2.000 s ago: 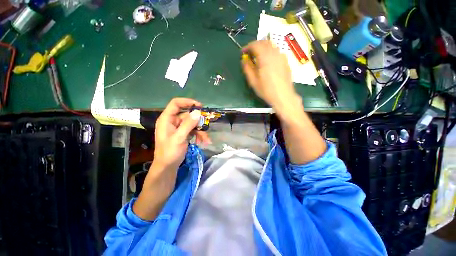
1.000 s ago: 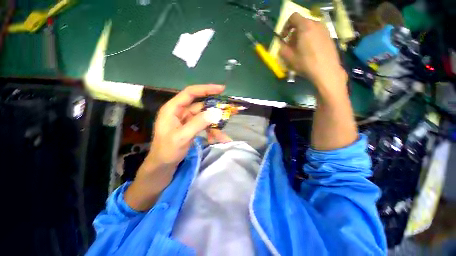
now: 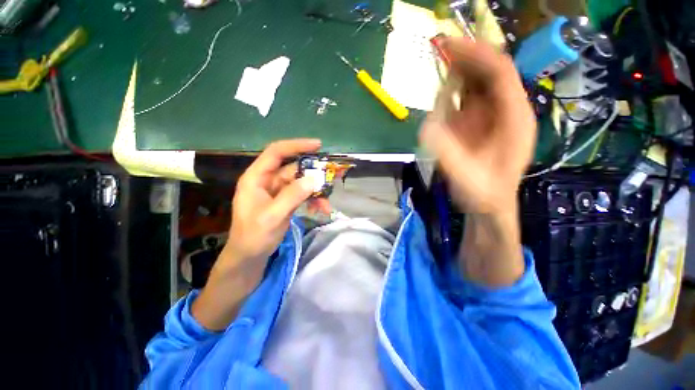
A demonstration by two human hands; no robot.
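Note:
My left hand [image 3: 268, 194] holds a small open device [image 3: 324, 175] in its fingertips, just off the bench's front edge. The device is dark with a white block and an orange-gold strip. My right hand [image 3: 484, 126] is raised over the front right of the bench and is motion-blurred; a slim pale shape shows near its fingers, too unclear to tell whether it is held. A yellow-handled screwdriver [image 3: 382, 94] lies on the green bench between the hands, its thin shaft pointing up and left.
A torn white piece [image 3: 262, 85], tiny parts [image 3: 323, 104] and a thin wire [image 3: 200, 75] lie on the bench [image 3: 183, 126]. Paper [image 3: 408, 57] and a light blue bottle [image 3: 546, 50] stand at the right rear. Black trays [image 3: 583, 266] flank my lap. Yellow-handled pliers-like tool [image 3: 42, 65] lies far left.
The yellow screwdriver now lies on the bench, out of my right hand's reach area. My right hand has moved from the rear paper towards the front right. My left hand still holds the device.

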